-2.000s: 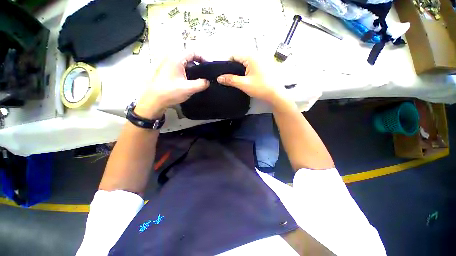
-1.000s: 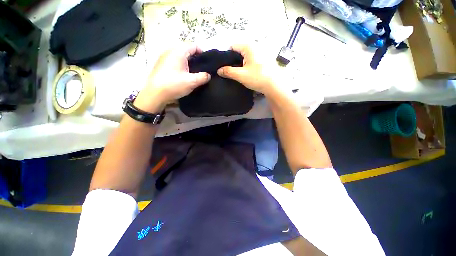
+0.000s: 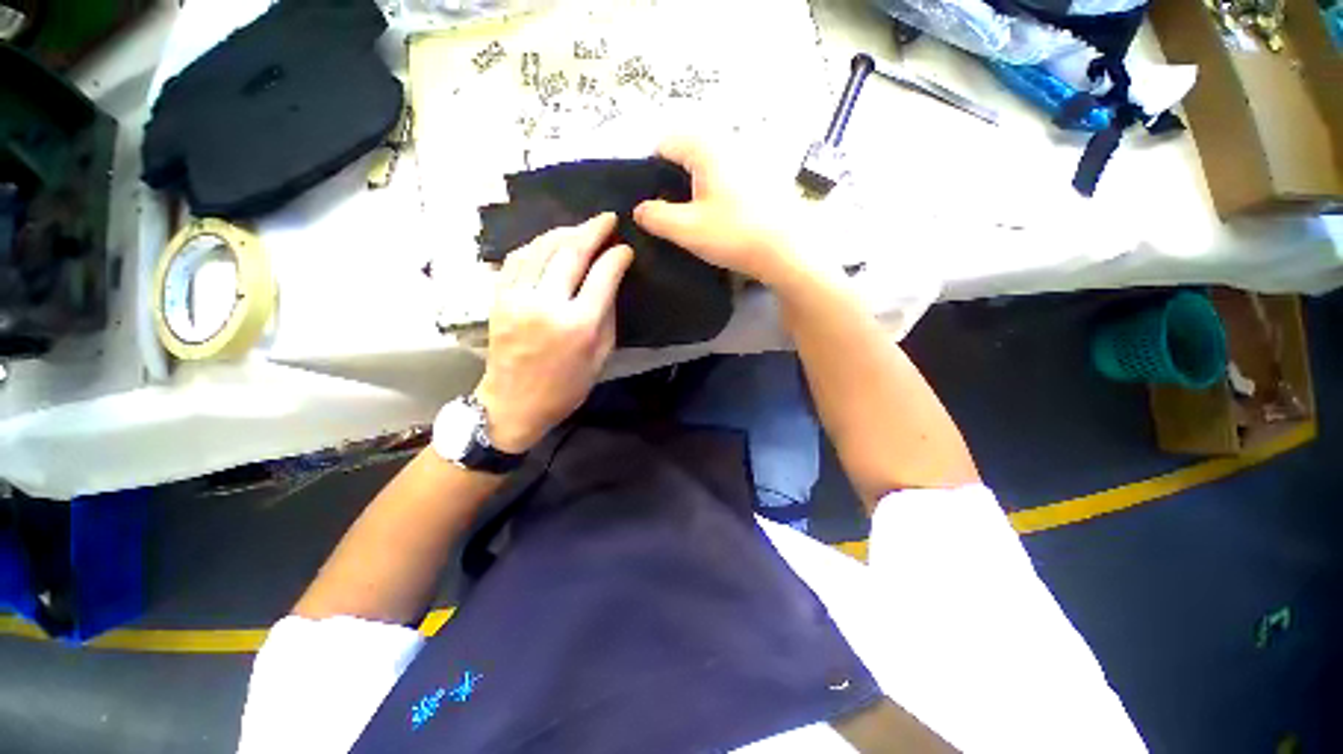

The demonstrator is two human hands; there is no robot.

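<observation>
A black fabric panel [image 3: 670, 292] lies at the near edge of the pale work board [image 3: 457, 89], its rounded end toward me and its stepped end pointing up and left. My left hand [image 3: 552, 317] lies on top of the panel's left part, fingers bent and fingertips near its middle. My right hand [image 3: 714, 214] holds the panel's upper right edge, thumb on top and fingers at the far edge. Whether anything small is under my fingertips cannot be told. Small metal ornaments [image 3: 633, 77] lie scattered on the board beyond the panel.
A small hammer [image 3: 840, 130] and a thin pointed tool [image 3: 937, 92] lie right of the board. A masking tape roll [image 3: 254, 290] and black panel pile [image 3: 273, 111] are at left. A clear plastic bag [image 3: 980, 33] and cardboard box [image 3: 1252, 125] are at right. A teal basket [image 3: 1164, 346] stands below.
My left hand has moved from the panel's left edge onto its top, palm down. The panel's stepped end now shows spread out to the left. My right hand keeps its hold.
</observation>
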